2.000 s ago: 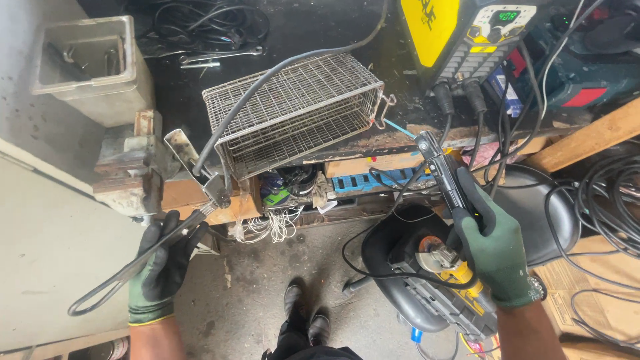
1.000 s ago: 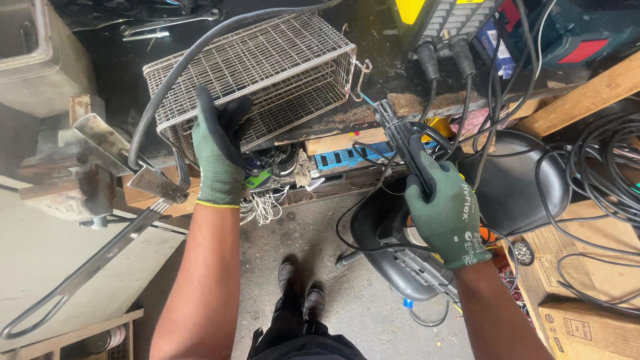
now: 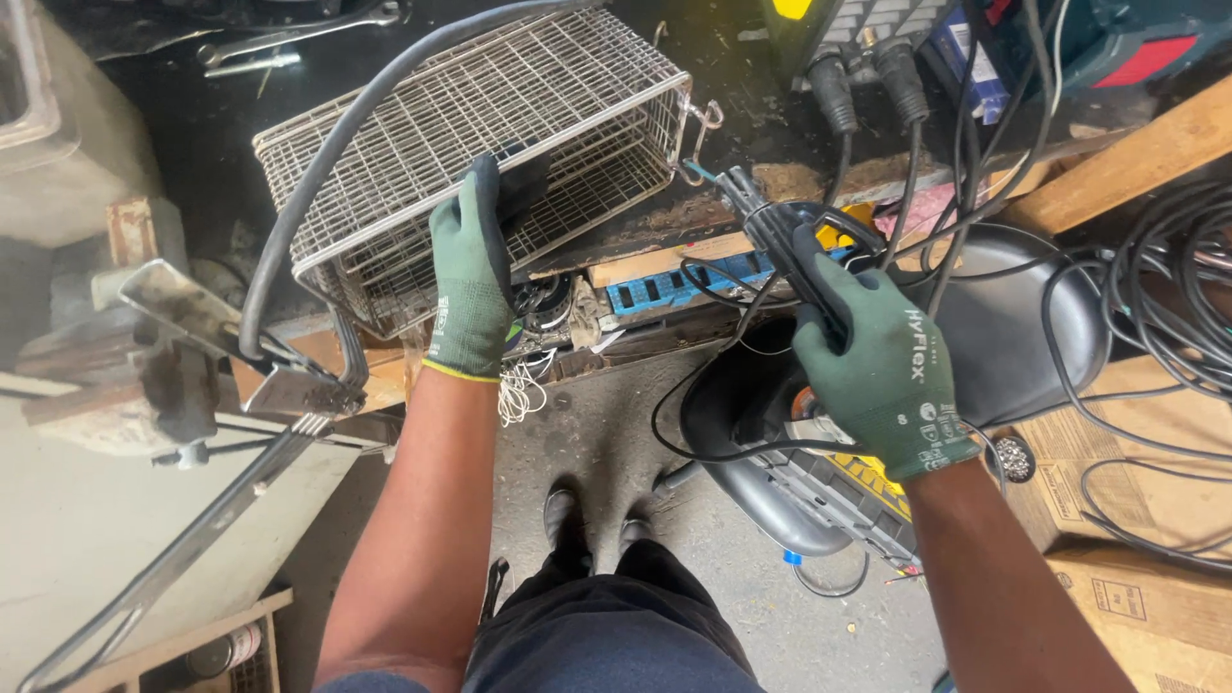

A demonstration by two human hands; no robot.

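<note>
In a green work glove, my left hand (image 3: 474, 260) grips the near upper edge of a wire mesh basket (image 3: 462, 125), its fingers partly hidden inside the basket's open side. My right hand (image 3: 871, 356), gloved alike, is closed around a black welding electrode holder (image 3: 784, 241). A thin bluish rod (image 3: 700, 173) runs from the holder's jaws to near the bent wire hook (image 3: 705, 125) at the basket's right corner; whether they touch cannot be told. At the left, a long-handled metal clamp (image 3: 298, 390) stands by the basket's lower left corner, a thick cable (image 3: 318, 164) arching above it.
A bench vise (image 3: 125, 375) and a grey bin (image 3: 58, 125) are at the left. Wrenches (image 3: 298, 34) lie on the dark bench. A yellow welding machine (image 3: 857, 48) stands at the back right. Black cables (image 3: 1155, 289) hang beside a black chair (image 3: 1020, 318) and cardboard boxes (image 3: 1107, 452).
My left hand, on the long-handled clamp two seconds ago, has let go of it and now holds the basket's edge. My right hand still holds the electrode holder. The view has moved closer to the bench.
</note>
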